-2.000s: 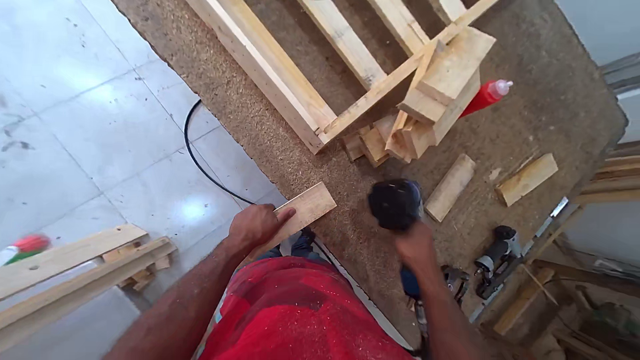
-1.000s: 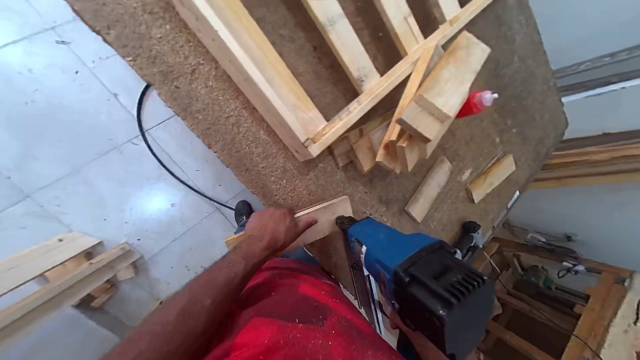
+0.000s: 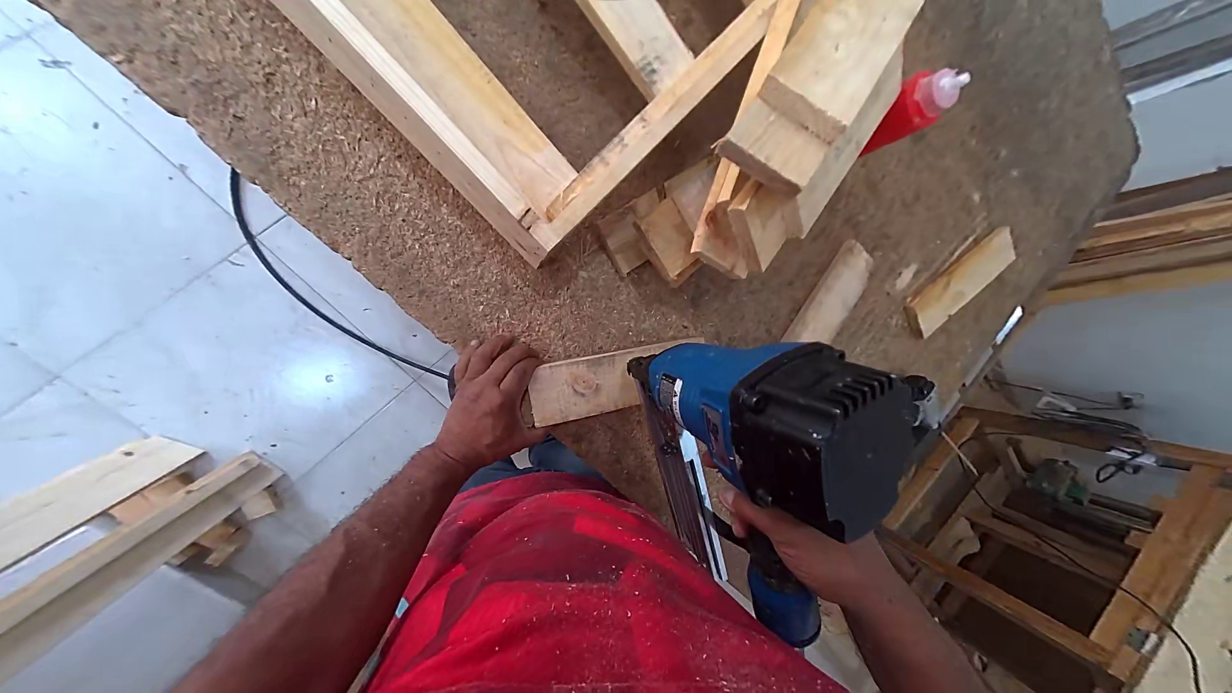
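My left hand [image 3: 493, 399] grips the left end of a short wooden board [image 3: 587, 385] at the near edge of the chipboard tabletop [image 3: 462, 279]. In my right hand [image 3: 794, 544] is a blue and black nail gun [image 3: 770, 414], held by its handle. Its nose meets the board near the right end; whether it presses on the wood I cannot tell. The long magazine slants down beside my red shirt. Part of the board's right end lies hidden behind the tool.
A wooden frame [image 3: 423, 135] and stacked wood offcuts [image 3: 808, 106] lie beyond the board. A red squeeze bottle [image 3: 910, 111] is behind the stack. Loose wood pieces [image 3: 962, 279] lie right. A black hose [image 3: 289, 289] curves over the floor left; planks [image 3: 125, 539] are at lower left.
The nail gun has come up from the right to the board's right end. My left hand has shifted to the board's left end, and the board now lies at a flatter angle.
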